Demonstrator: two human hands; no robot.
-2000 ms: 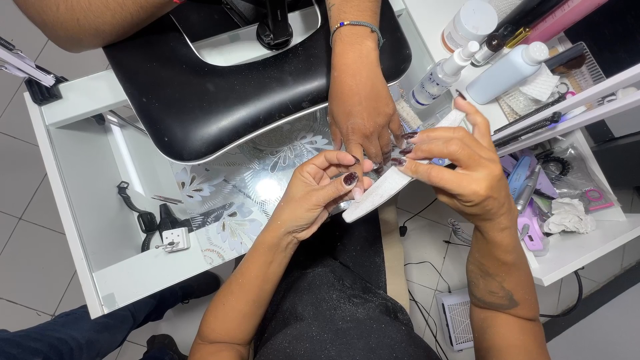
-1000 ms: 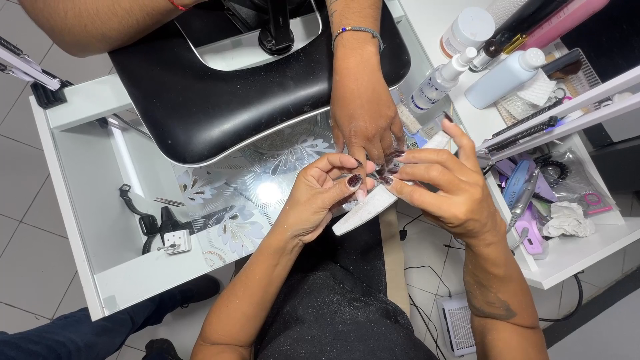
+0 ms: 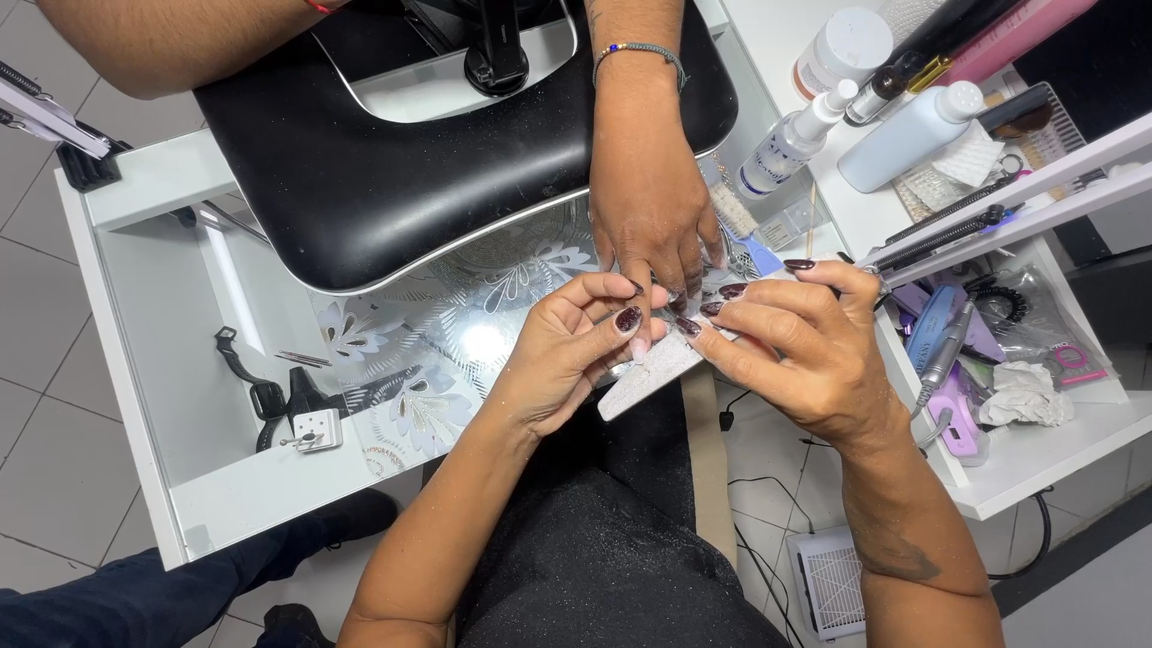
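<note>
With thumb and fingers, my left hand [image 3: 576, 346] grips one finger of another person's hand [image 3: 650, 211], whose wrist bears a braided bracelet [image 3: 639, 49]. That finger's pale nail [image 3: 639, 349] points toward me. A light grey nail file [image 3: 646, 378] is held in my right hand [image 3: 796, 337], and its rounded end reaches down and left just below the nail. Whether file and nail touch cannot be told. Dark glittery polish covers my own nails. A blue-handled nail brush [image 3: 756, 247] lies beside the other person's fingers, partly behind my right hand.
A black padded armrest [image 3: 450, 198] covers part of the glass-topped table [image 3: 243, 490]. Bottles, among them a clear spray bottle [image 3: 783, 148] and a light blue bottle [image 3: 909, 135], stand at right. An open drawer [image 3: 1080, 450] holds a nail drill handpiece [image 3: 945, 351] and crumpled tissue [image 3: 1026, 394].
The file in my right hand has shifted and turned slightly over the last two seconds. My left hand keeps its hold on the other person's finger.
</note>
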